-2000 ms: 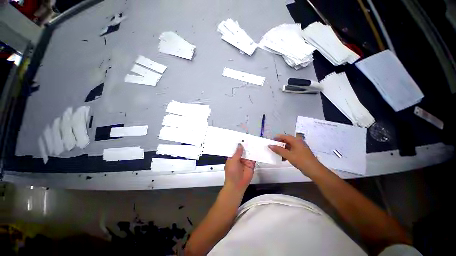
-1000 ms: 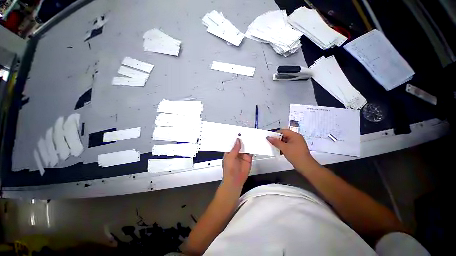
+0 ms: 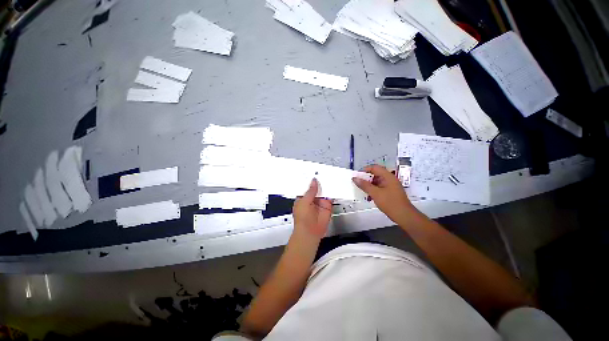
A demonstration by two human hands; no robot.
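Observation:
A long white cut piece [image 3: 287,174] with a dark dot near its middle is held above the table's front edge. My left hand [image 3: 312,210] holds it from below, thumb on top near the dot. My right hand [image 3: 382,188] pinches its right end between thumb and fingers. The piece's left end meets the row of white strips [image 3: 234,156], and I cannot tell whether it overlaps them. Whether it is one layer or a thin set cannot be told. A dark blue pen [image 3: 352,152] lies just beyond the piece.
A printed sheet [image 3: 454,166] with a small red-and-white block [image 3: 404,174] lies right. A stapler [image 3: 402,88] is beyond it. White piles [image 3: 377,26] lie upper right, a clear round dish [image 3: 505,145] far right, curved pieces [image 3: 70,183] far left.
The view has shifted, moving table things within the picture. Both hands keep their hold on the white piece. The small red-and-white block on the sheet shows more clearly beside my right hand.

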